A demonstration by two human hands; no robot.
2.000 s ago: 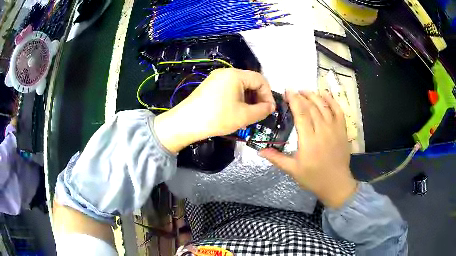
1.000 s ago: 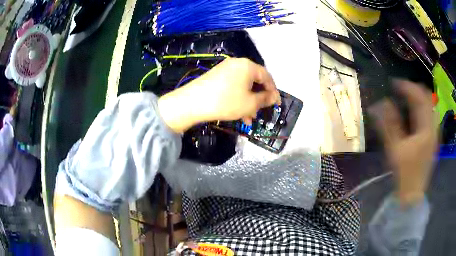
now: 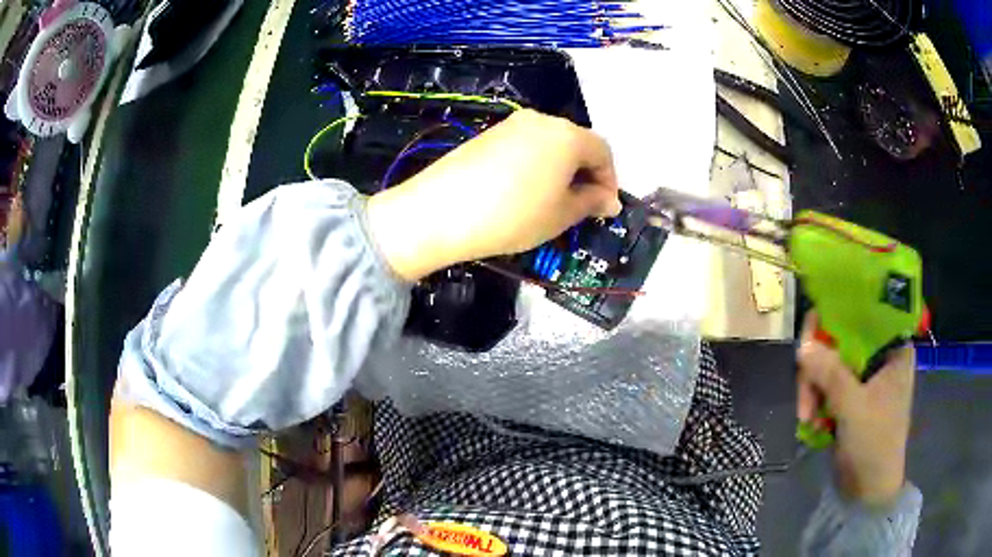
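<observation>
My left hand [image 3: 500,196] reaches over the black housing [image 3: 462,310], its fingertips pinched above the small square black cover [image 3: 642,267]. They seem to grip a thin wire, mostly hidden by the fingers. The cover holds a green circuit board [image 3: 585,274] with a bright blue component [image 3: 548,261]. A brown-red wire [image 3: 609,292] crosses the board, its tip free. My right hand [image 3: 854,403] is closed around the grip of the lime green soldering gun [image 3: 854,277]. The gun's purplish barrel points left, its tip close to my left fingertips; whether they touch cannot be told.
Bubble wrap [image 3: 544,381] lies under the cover, over the lap edge. Blue wires [image 3: 468,22] lie beyond the housing; yellow-green wire [image 3: 435,98] loops in it. White sheet [image 3: 653,120], pale board [image 3: 751,310] and yellow-rimmed spool [image 3: 805,44] lie right. Small fan [image 3: 65,67] stands far left.
My right hand has left the cover, taken hold of the soldering gun and brought it left towards the board. My left hand stays pinched above the cover. The view has shifted slightly.
</observation>
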